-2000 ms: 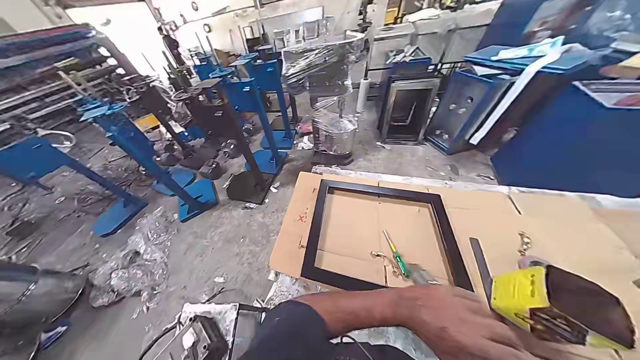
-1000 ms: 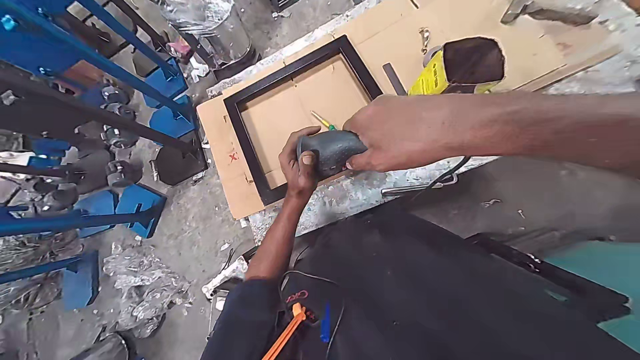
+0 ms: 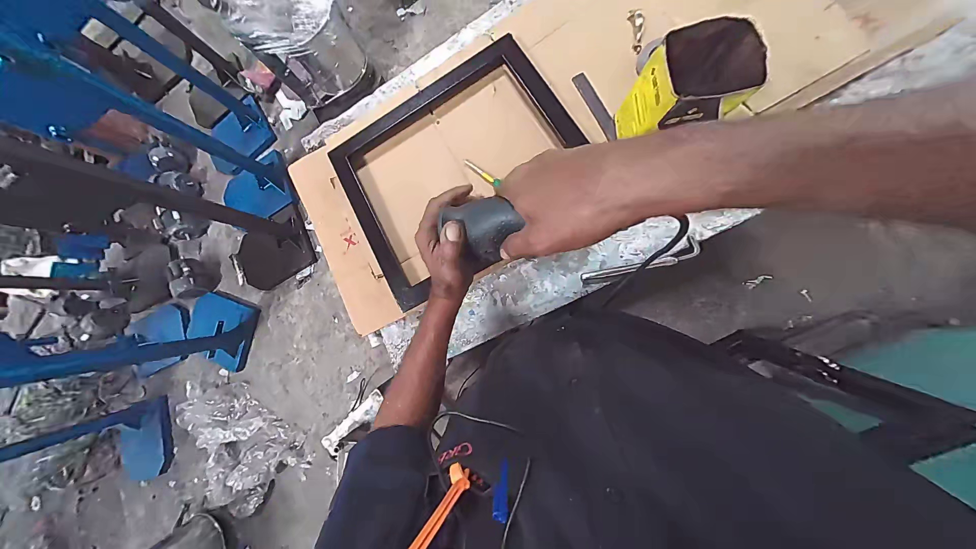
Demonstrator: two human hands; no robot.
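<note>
A dark grey corded power tool (image 3: 484, 229) is held between my two hands, over the near side of a black rectangular frame (image 3: 427, 95). My left hand (image 3: 446, 244) wraps its left end, thumb on top. My right hand (image 3: 557, 202) grips its right end from above. The tool's exact kind and its working end cannot be told. Inside the frame a screwdriver (image 3: 483, 173) with a green and yellow handle lies on the cardboard (image 3: 320, 206), partly hidden by my right hand. A flat dark metal strip (image 3: 593, 105) lies right of the frame.
A yellow box (image 3: 648, 95) and a small brass-coloured fitting (image 3: 637, 30) are on the cardboard. A black cable (image 3: 648, 263) runs off the bench edge. Blue metal stands (image 3: 221, 328) and crumpled plastic wrap (image 3: 236, 442) are on the floor at left.
Two seconds ago only my right arm showed, reaching over the frame's near side; one second ago both hands were on the grey tool, as now. The view has turned and tilted downward.
</note>
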